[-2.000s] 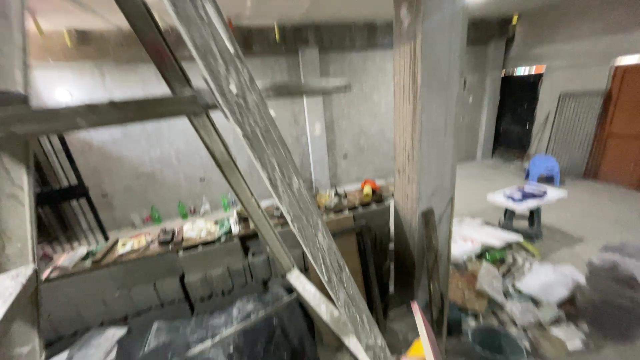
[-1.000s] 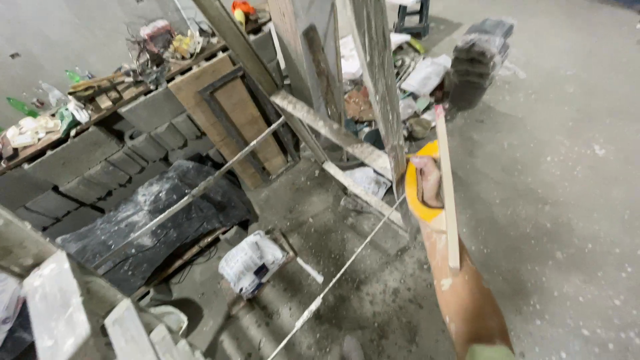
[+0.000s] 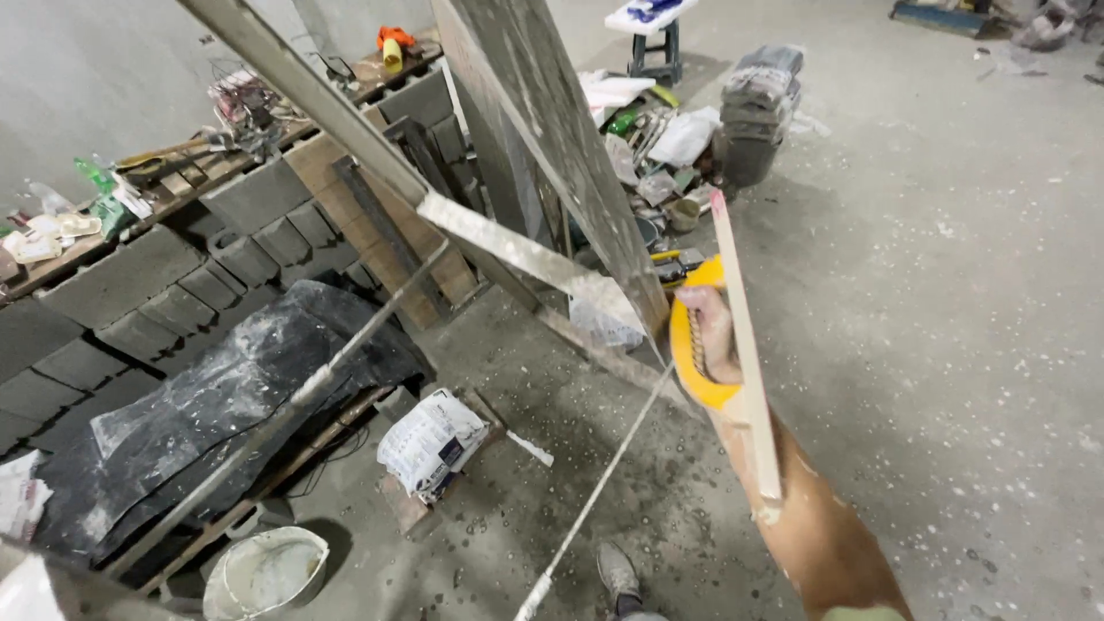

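Note:
My right hand [image 3: 711, 332] is closed around the handle of a yellow-handled plastering float [image 3: 703, 392]. Its long, pale flat part is seen nearly edge-on, running from a reddish tip down over my forearm. The hand is beside the lower end of a plaster-smeared ladder rail [image 3: 569, 147]. A ladder crosspiece [image 3: 509, 241] slopes down to this rail. A whitish rope [image 3: 604, 483] runs from near the hand to the bottom edge, and another rope-like line [image 3: 345, 354] crosses at the left. My left hand is out of view.
Below are a white printed bag [image 3: 431, 440], a whitish bucket [image 3: 267, 573] and black sheeting [image 3: 250, 388]. Concrete blocks [image 3: 267, 190] carry a cluttered plank ledge. Beyond the ladder lie rubbish [image 3: 681, 142], stacked dark tubs [image 3: 759, 112] and a small stool [image 3: 655, 52]. My shoe [image 3: 617, 569] shows on the floor.
The view has swung downward from the room to the floor. My right hand with the yellow-handled float, not seen in the oldest frame, is in view in the later one and now.

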